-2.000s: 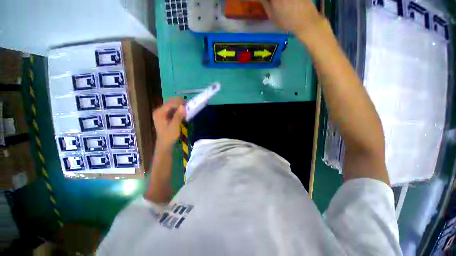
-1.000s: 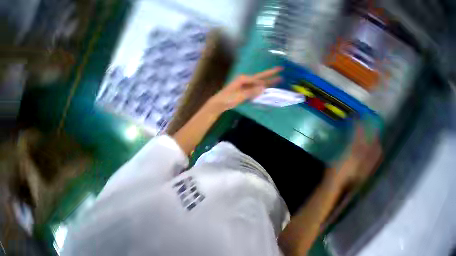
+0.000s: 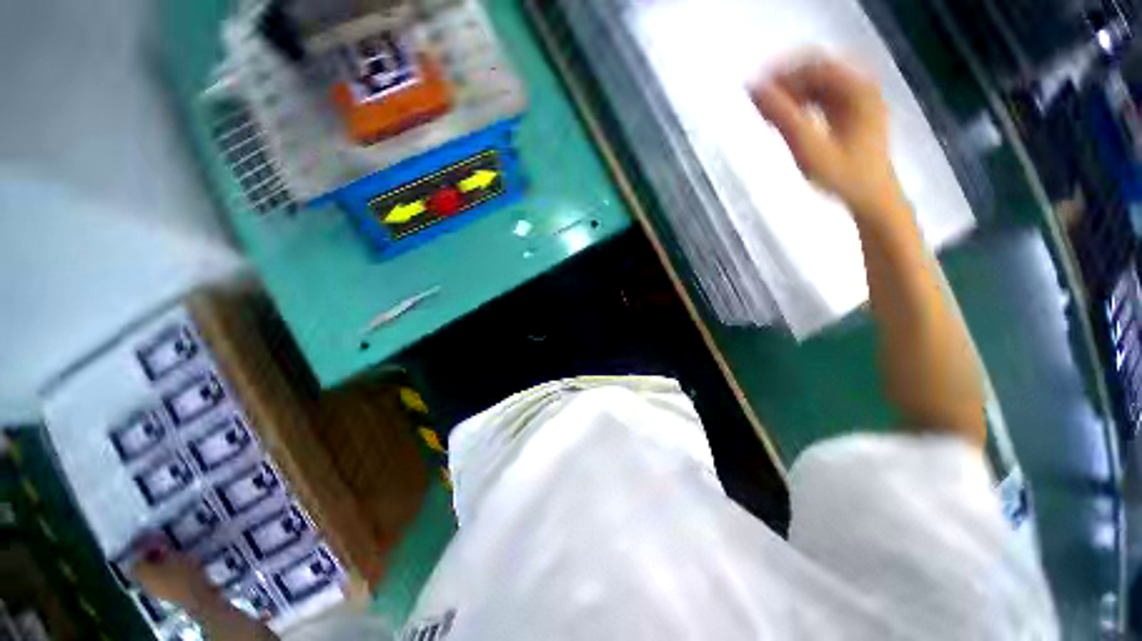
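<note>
My left hand (image 3: 175,579) is small and blurred at the lower left, over the tray of phone housings (image 3: 273,531) on the carton. Whether it holds a housing cannot be told. My right hand (image 3: 833,125) is over the white sheet (image 3: 802,238) on the stack at the right, with fingers bent. Whether something small is between its fingertips cannot be told. One phone housing (image 3: 383,65) sits in the orange block (image 3: 398,113) by the press head (image 3: 344,19).
The blue start box (image 3: 432,190) stands in front of the base plate (image 3: 482,82). Tweezers (image 3: 403,307) lie near the front edge of the teal bench (image 3: 307,301). The brown carton (image 3: 294,432) is left of the bench. Yellow-black tape shows on the floor.
The view has turned. My left hand has left the bench, where it held a pale flat piece, and is over the left tray. My right hand has moved from beside the start box to the white sheet.
</note>
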